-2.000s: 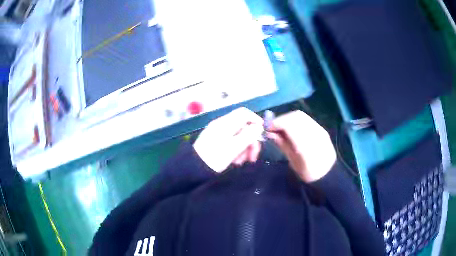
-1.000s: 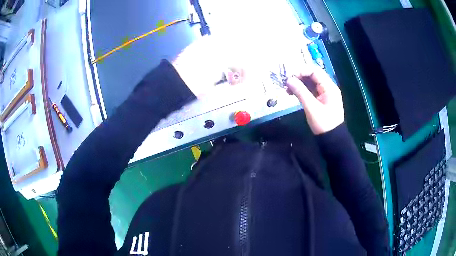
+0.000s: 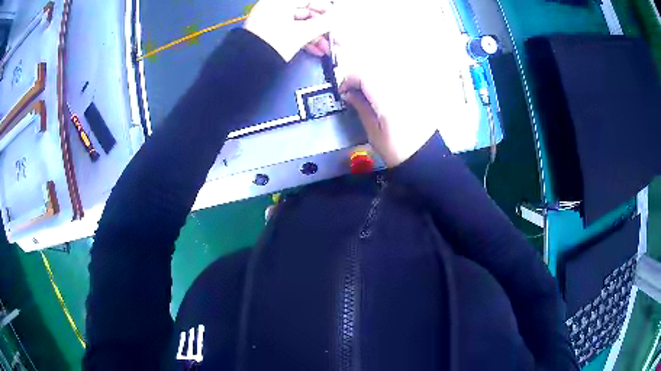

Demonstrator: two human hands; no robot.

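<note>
A dark grey display panel (image 3: 196, 72) with white edge lines and a thin orange-yellow cable (image 3: 206, 31) lies on the pale work fixture (image 3: 290, 148). My left hand (image 3: 293, 25) is at the top of the view, over the panel's right side, its fingers bent. My right hand (image 3: 373, 112) is at a narrow dark bar (image 3: 328, 71) along that side, fingertips just above a white L-shaped corner with a small patterned square (image 3: 320, 103). Glare washes out both hands. Whether either holds a small part cannot be told.
A red button (image 3: 360, 161) is at the fixture's front edge. An orange-black stick (image 3: 85, 138), a dark flat piece (image 3: 100, 127) and pale frame strips (image 3: 32, 138) lie left. A round-topped item (image 3: 483, 47) stands right. A black foam block (image 3: 598, 119) and a small-parts tray (image 3: 605, 304) are farther right.
My left hand has moved up along the panel's right side. My right hand has moved left from the glaring fixture surface to the panel's near right corner, which now shows.
</note>
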